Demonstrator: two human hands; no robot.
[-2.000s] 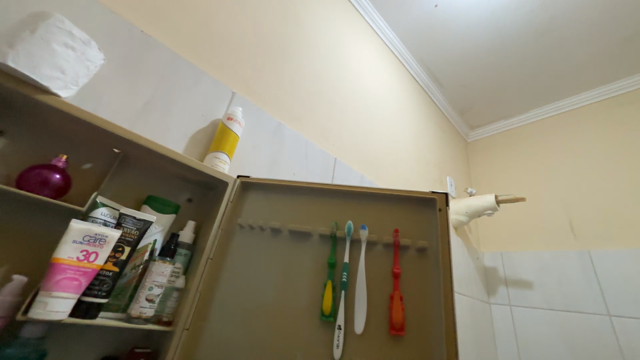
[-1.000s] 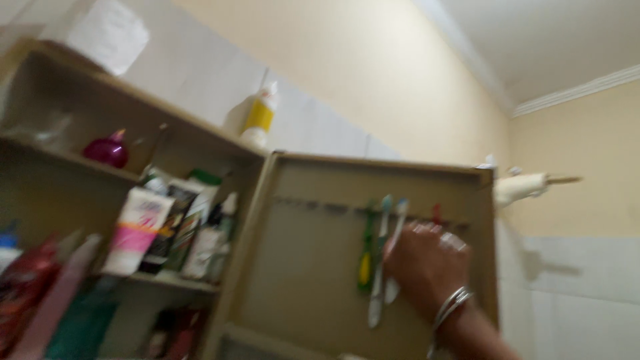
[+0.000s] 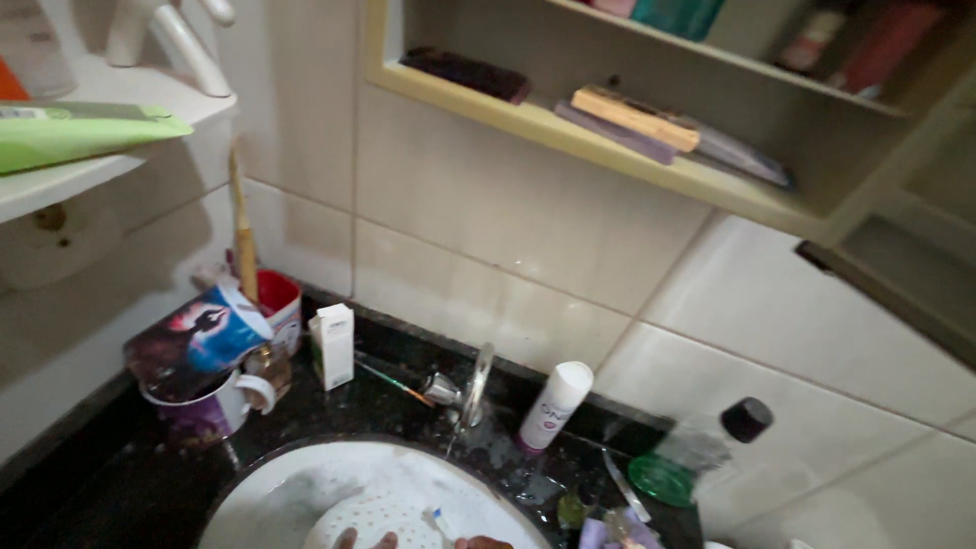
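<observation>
At the bottom edge of the head view, my right hand (image 3: 483, 542) is closed around what looks like a white toothbrush (image 3: 442, 524) with blue bristles, over the white oval basin (image 3: 263, 488). To its left, a few fingertips of my left hand (image 3: 367, 540) show against a white, perforated round surface (image 3: 385, 515) in the basin; the frame cuts off the rest of that hand, so its grip is hidden. The chrome faucet (image 3: 478, 385) stands just behind the basin, with a thin stream or drip beneath it.
A tilted mug (image 3: 202, 335) rests on a purple mug (image 3: 198, 419) at left, near a small white box (image 3: 334, 347). A white spray can (image 3: 557, 404) and a green-bottomed bottle (image 3: 663, 476) stand at right. The open cabinet (image 3: 488, 107) overhangs the counter.
The view has swung down from the cabinet to the basin. A braceleted hand was at the toothbrushes on the cabinet door a second ago; now both hands are low at the basin.
</observation>
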